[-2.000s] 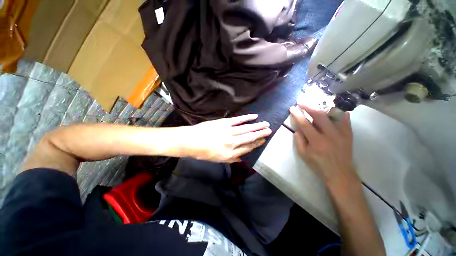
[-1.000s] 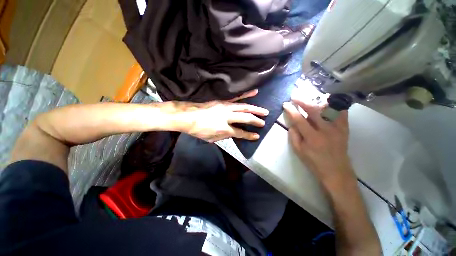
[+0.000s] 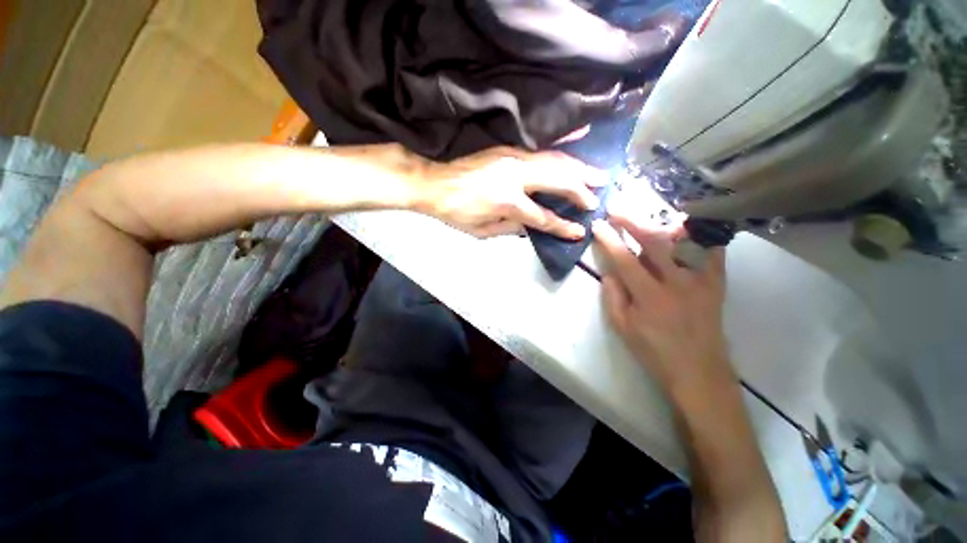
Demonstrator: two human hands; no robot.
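The dark brown garment lies bunched on the table left of the white sewing machine head. A dark fabric edge runs under the lit needle area, where glare hides the presser foot; its corner sticks out toward me. My left hand lies on this fabric with fingers partly bent, the tips just left of the needle area. My right hand is at the near side of the needle, fingertips by the fabric edge and a thin dark strip; its grip cannot be told.
Blue-handled snips lie at the table's right, beside a small tray of bits. A red container is beside my lap. Tan cardboard and quilted silvery padding are at the left. The white table edge runs diagonally before my lap.
My left hand has moved up and right, closer to the needle. The dark fabric has moved away from me, under the machine, so less shows on the near side. My right hand has barely moved.
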